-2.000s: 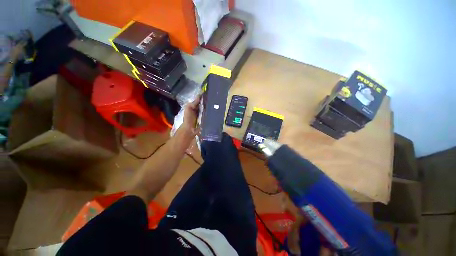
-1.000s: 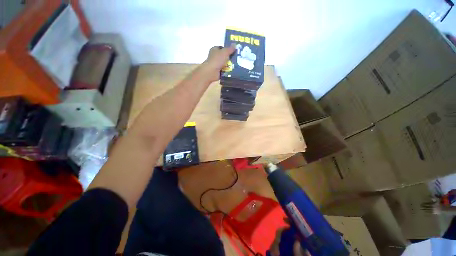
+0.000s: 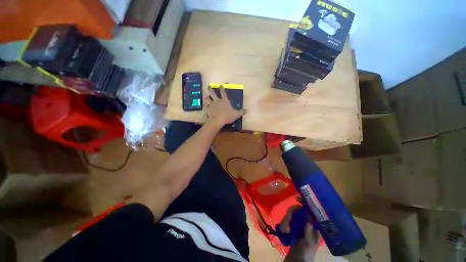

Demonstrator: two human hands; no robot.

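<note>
A black retail box with a yellow edge (image 3: 236, 95) lies flat at the table's near edge. My left hand (image 3: 220, 108) is on top of it with the fingers spread over its face; whether the fingers grip it is hard to tell. My right hand (image 3: 302, 230) holds the handle of a blue heat gun (image 3: 327, 204), its metal nozzle pointing up and left, in front of the table edge. A stack of retail boxes (image 3: 306, 59) stands at the table's back right, the top one showing "MUSIC" lettering.
A smartphone (image 3: 192, 91) lies left of the box on the wooden table (image 3: 245, 46). Crumpled clear film (image 3: 140, 115) hangs left of the table. More stacked boxes (image 3: 71, 56) sit by the orange machine (image 3: 61, 15). Red stools (image 3: 76, 120) and cartons (image 3: 429, 143) stand around.
My left hand carried a box to the right-hand stack, let it go, and moved back to the box lying near the phone. The heat gun stays in my right hand.
</note>
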